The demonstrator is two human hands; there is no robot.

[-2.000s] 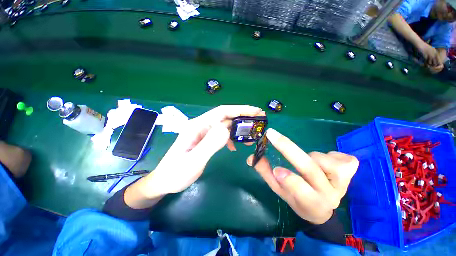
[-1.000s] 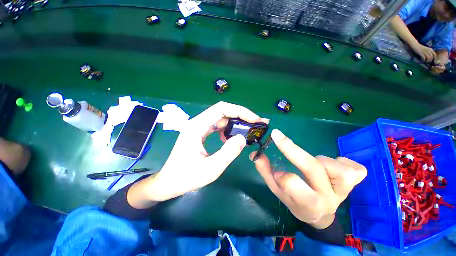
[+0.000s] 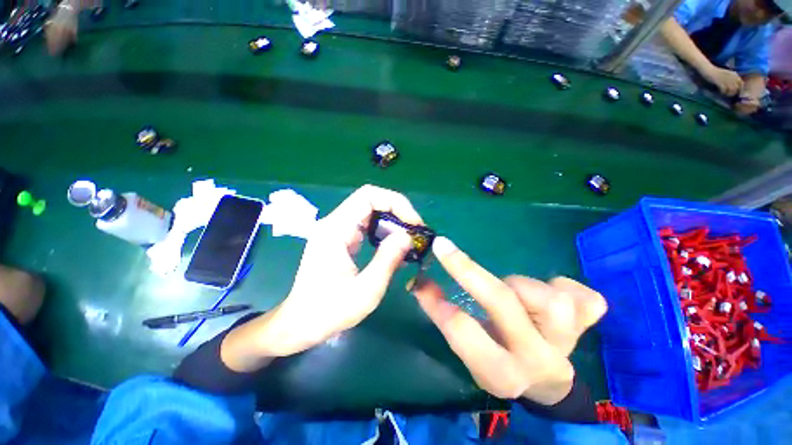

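Note:
A black housing (image 3: 419, 242) with a white face and a yellow-gold patch inside is open in front of me, above the green bench. My left hand (image 3: 334, 274) holds it between thumb and fingers, and the thumb covers part of the white face. My right hand (image 3: 512, 326) is at its right side, with the index fingertip against the housing's edge. A thin dark part hangs below the housing at my right fingertips; it is blurred, and its lower end is by my right thumb.
Blue bin (image 3: 643, 322) of red clamps (image 3: 716, 304) at right. Phone (image 3: 224, 241), wipes (image 3: 291, 214), pen (image 3: 195, 315) and bottle (image 3: 135, 217) at left. Black units (image 3: 385, 154) lie on the green belt (image 3: 287, 122) beyond. A person (image 3: 725, 52) is at top right.
The housing and both hands have shifted a little left in view. The housing has tilted, and its white face shows less. Another person's hand has appeared at the top left.

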